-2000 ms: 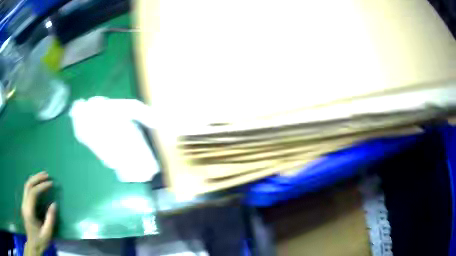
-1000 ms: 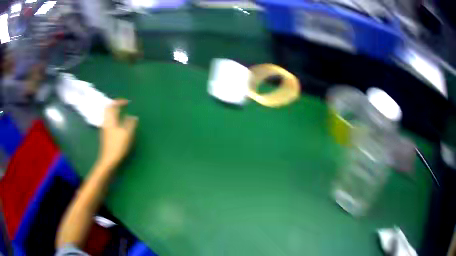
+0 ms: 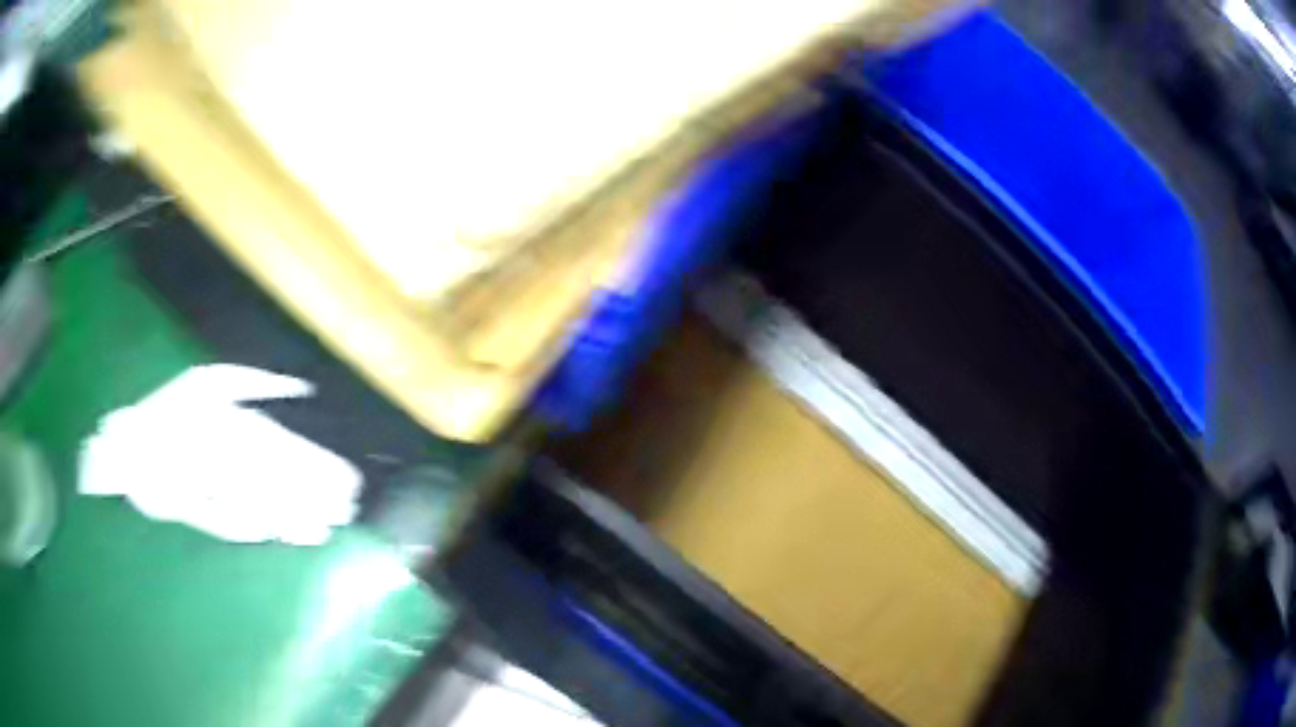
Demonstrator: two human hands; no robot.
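No hand is in view. The turnover bin (image 3: 1080, 355) lies nearest in front of me, deep and black inside with a blue outer side. A tan board (image 3: 839, 547) lies in it, and a row of white sockets (image 3: 888, 426) runs across the board. A second pale row or edge along the bin's near left side is too blurred to tell. A limp white glove (image 3: 220, 455) lies flat on the green mat (image 3: 213, 611) at the left.
A stack of tan cardboard sheets (image 3: 327, 284) stands over the bench edge and reaches the bin's back left corner. Blue sheet (image 3: 611, 341) shows beneath it. A thin rod (image 3: 107, 225) lies at the upper left. The round base of a clear bottle (image 3: 22, 497) is cut by the left edge.
The view has swung from the bench's left side to the bin at the right. My left hand, seen reaching to a white object a second ago, is out of the picture.
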